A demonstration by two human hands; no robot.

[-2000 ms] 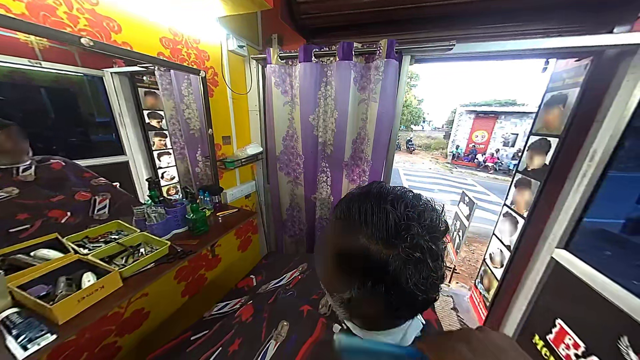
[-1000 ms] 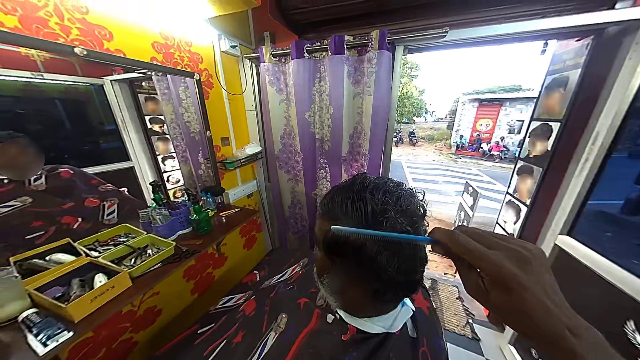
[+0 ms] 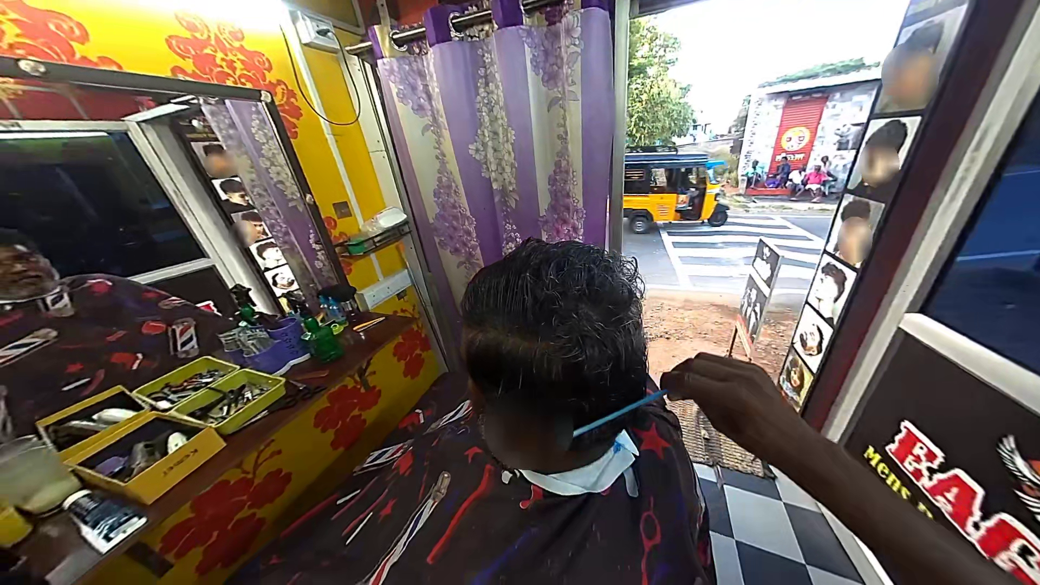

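My right hand (image 3: 719, 390), at the right of the view, is closed on a blue comb (image 3: 621, 413). The comb slants down to the left, its far end at the back of the seated person's head (image 3: 556, 341), low near the nape. That person has dark wavy hair and wears a dark barber cape (image 3: 487, 520) with red and white prints. A pale neck strip (image 3: 581, 479) lies around the neck above the cape. My left hand is not in view.
On the counter (image 3: 284, 431) at the left stand a yellow box (image 3: 154, 463) with clippers, green trays (image 3: 240, 400) of tools, green bottles (image 3: 323, 340) and a tube (image 3: 104, 520). A mirror (image 3: 97, 203) hangs above. A purple curtain (image 3: 520, 122) hangs beside the doorway.
The comb has moved from the upper side of the head down to near the nape, with my right hand lower too. A yellow auto rickshaw now shows outside.
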